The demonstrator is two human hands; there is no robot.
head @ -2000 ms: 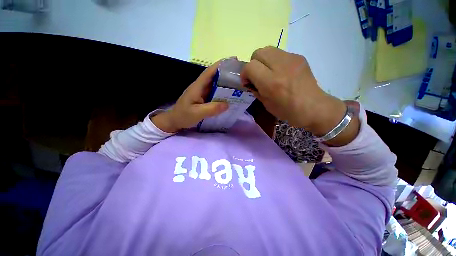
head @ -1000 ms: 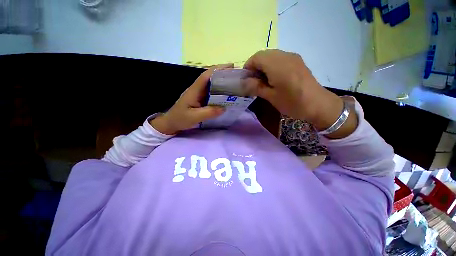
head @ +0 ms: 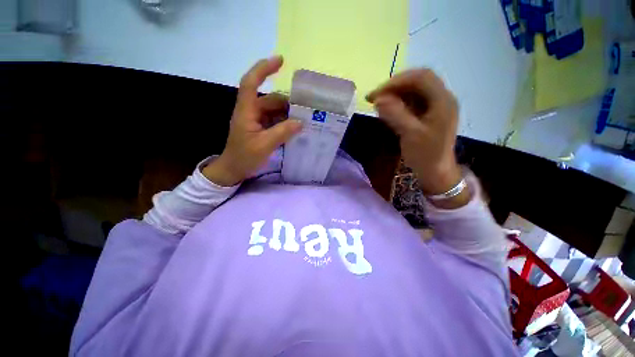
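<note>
A slim white and blue retail box stands against my shirt at the table's front edge, its top flap raised and its lower end towards my lap. My left hand is at the box's left side, with the thumb on its printed face and the index finger raised away from it. My right hand is off the box, to its right, blurred, with thumb and index finger close together. Whether it pinches something small cannot be told. The inside of the box is hidden.
A yellow sheet lies on the white table behind the box. Flat blue and white cartons and another yellow sheet are at the right. A clear plastic tray is far left. Red stools stand low right.
My right hand has let go of the box's top end and moved right. The top flap now shows raised. My left index finger has lifted off the box.
</note>
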